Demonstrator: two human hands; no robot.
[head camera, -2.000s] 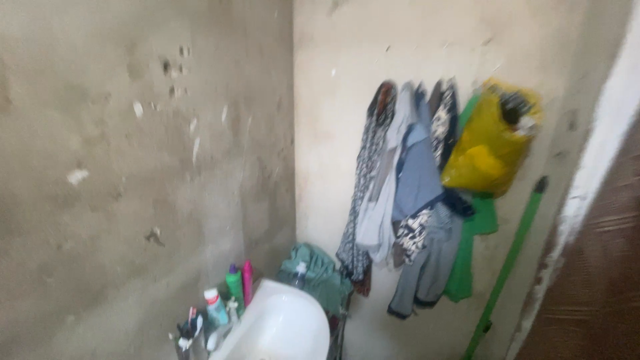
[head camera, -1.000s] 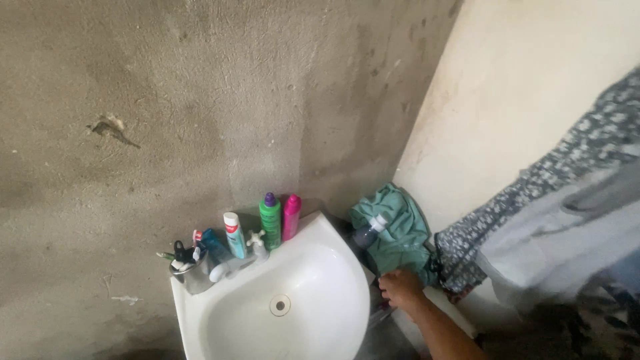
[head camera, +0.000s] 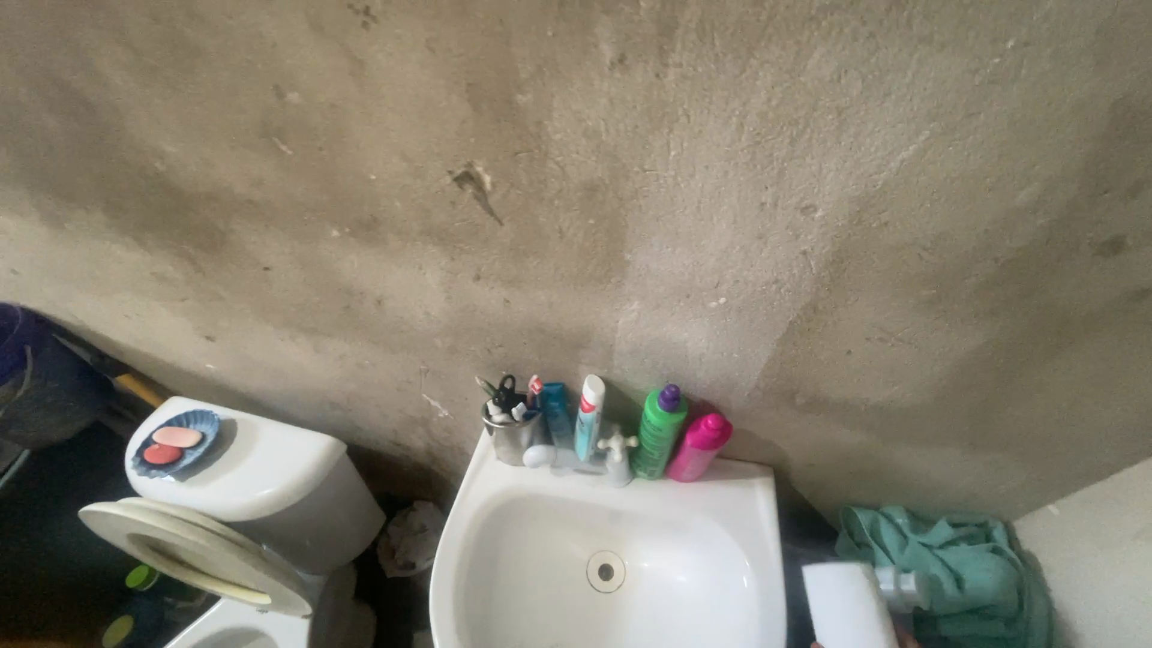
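Observation:
At the bottom edge, right of the sink, fingertips of my right hand (head camera: 905, 640) show on both sides of a white container (head camera: 849, 605), which they hold. Most of that hand is cut off by the frame. Just behind the container a clear bottle cap (head camera: 902, 589) rests against a crumpled green cloth (head camera: 976, 567). The white sink (head camera: 756, 522) has a metal cup of toothbrushes (head camera: 517, 436), a toothpaste tube (head camera: 589, 418), a tap (head camera: 617, 456), a green bottle (head camera: 661, 432) and a pink bottle (head camera: 700, 447) along its back rim. My left hand is out of view.
To the left stands a toilet; its cistern (head camera: 297, 450) bears a blue dish (head camera: 205, 435) with two soap bars. The toilet seat (head camera: 202, 558) is raised at a tilt. A dark blue bucket (head camera: 45, 387) is at the far left. A rough wall rises behind the sink.
The view has swung left, bringing the toilet into sight. My right hand, beside the sink one second ago, now holds a white container there.

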